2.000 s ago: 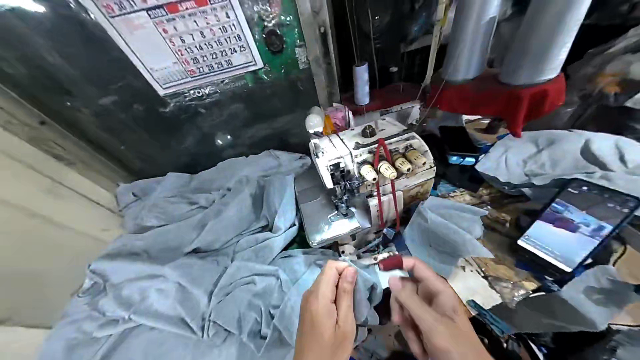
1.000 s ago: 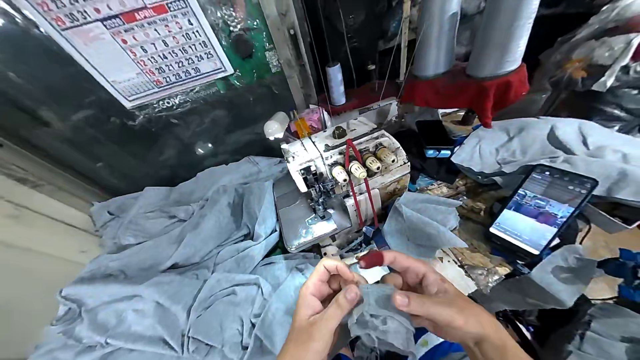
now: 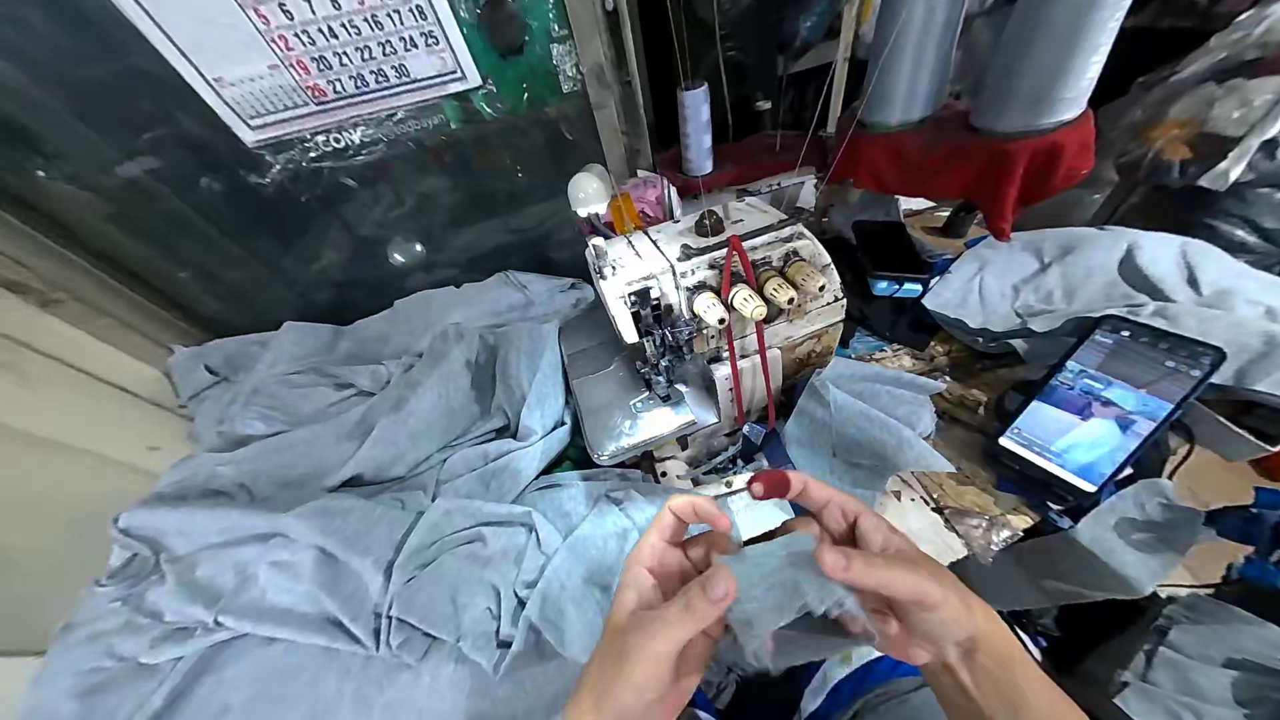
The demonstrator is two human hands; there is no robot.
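Observation:
My left hand (image 3: 665,605) and my right hand (image 3: 880,570) are raised just in front of an overlock sewing machine (image 3: 725,300). A red covering (image 3: 769,485) wraps the tip of my right index finger. Thin grey-blue fabric (image 3: 790,600) shows between and below the hands; whether the fingers grip it or a thread cannot be told. My left fingers are curled, with the thumb near the index finger. A red cord loop (image 3: 735,340) hangs over the machine's front by its tension dials. Left of the machine lies a large heap of grey-blue fabric (image 3: 400,500).
At right a lit smartphone (image 3: 1110,400) leans among fabric scraps (image 3: 865,420). Another phone (image 3: 890,250) lies behind it. Large thread cones (image 3: 1040,60) stand on red cloth (image 3: 960,160) at the back, with a small spool (image 3: 696,130) to their left. A calendar (image 3: 330,60) hangs on the wall.
My hands were closer together two seconds ago and are now farther apart. The right index finger has become more extended, with the fabric between the hands more visible.

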